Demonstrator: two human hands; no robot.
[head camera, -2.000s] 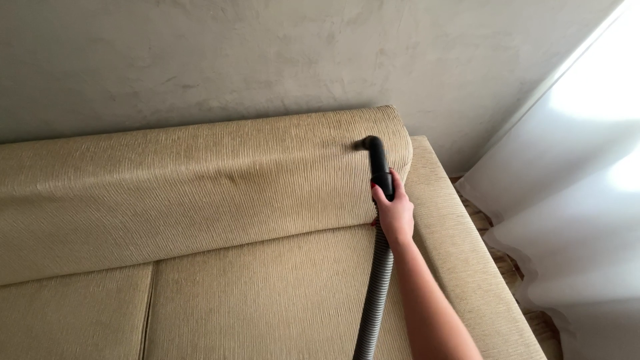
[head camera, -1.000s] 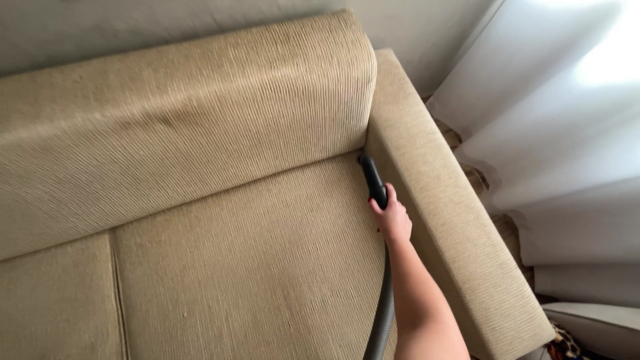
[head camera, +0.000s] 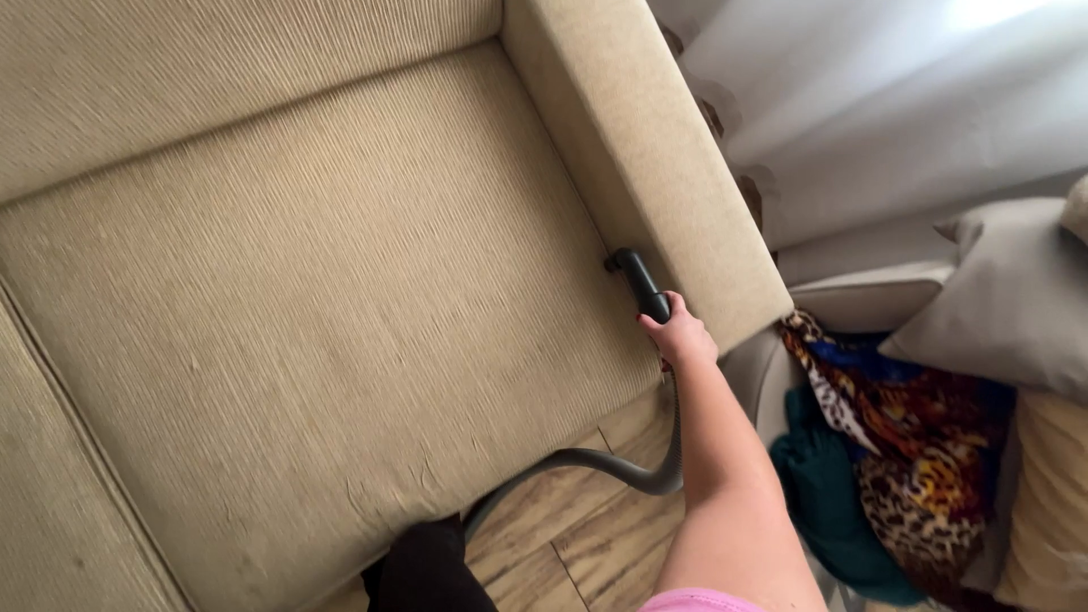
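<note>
My right hand (head camera: 682, 334) grips the black handle of a vacuum cleaner nozzle (head camera: 637, 276) near the front of the sofa seat. The bent tip rests at the seam between the ribbed beige seat cushion (head camera: 340, 297) and the sofa's armrest (head camera: 646, 153). From under my hand a grey corrugated hose (head camera: 595, 459) runs down past the seat's front edge and curves left over the floor. My left hand is not in view.
The backrest (head camera: 212, 76) rises behind the seat. White curtains (head camera: 867, 110) hang beyond the armrest. At right, a light chair holds a grey pillow (head camera: 1003, 297), a patterned cloth (head camera: 926, 459) and a teal cloth (head camera: 824, 493). My dark-clothed leg (head camera: 433, 565) is by the seat edge above wood-look flooring (head camera: 544, 518).
My right hand has moved the nozzle from the backrest's top to the rear seat corner, then forward along the armrest seam. The view has shifted down and right.
</note>
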